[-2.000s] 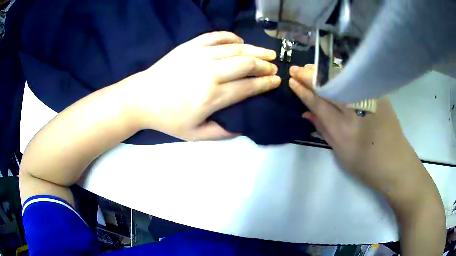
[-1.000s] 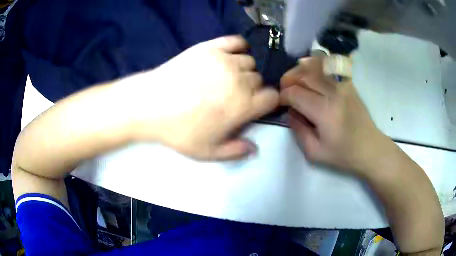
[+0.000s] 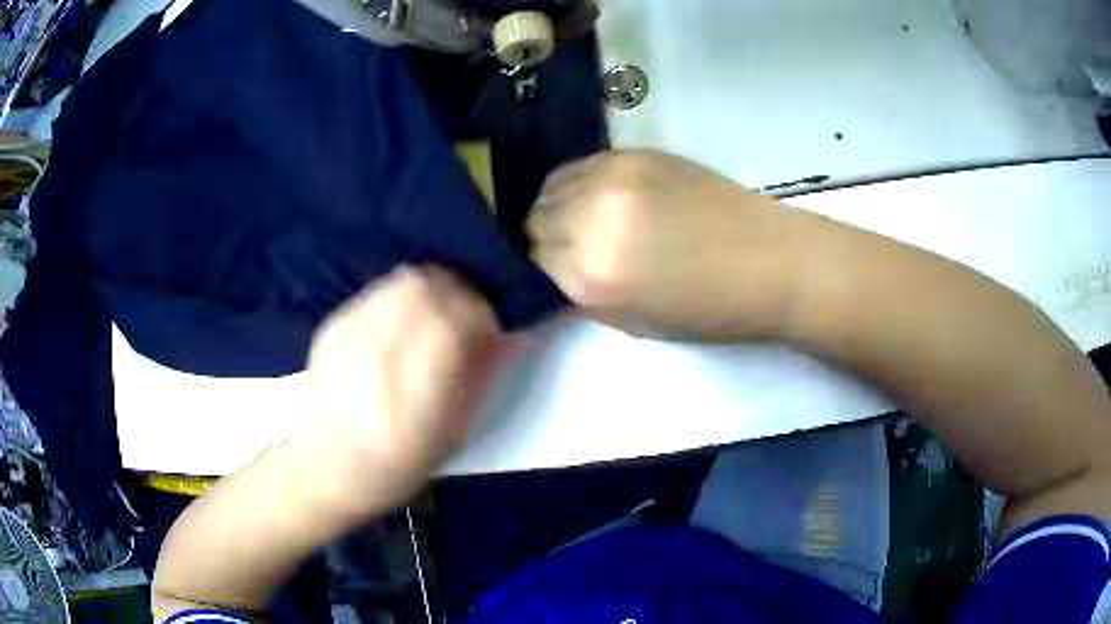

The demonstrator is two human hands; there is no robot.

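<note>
The dark navy garment piece [image 3: 268, 183] spreads over the left of the table, with folds near its front corner. My left hand [image 3: 408, 354] is blurred, with fingers curled on the front edge of the cloth. My right hand [image 3: 646, 244] is curled at the cloth's right edge; its fingertips are hidden. A small yellow-tan patch, perhaps the bundle ticket [image 3: 478, 171], shows between cloth layers. The cream ribbed knob [image 3: 524, 38] is at the top, with a small metal part just below it over dark cloth.
The white sewing table [image 3: 682, 402] has a curved front edge. A round metal plate [image 3: 626, 87] lies in the machine bed, right of the knob. Navy cloth hangs off the table's left side. A white fan [image 3: 27, 579] is at bottom left. A grey-blue cloth [image 3: 804, 512] is below the table edge.
The view has shifted, so the machine head sits higher and farther left. Both hands have moved off the area by the foot to the cloth's front edge. The yellow-tan patch now shows.
</note>
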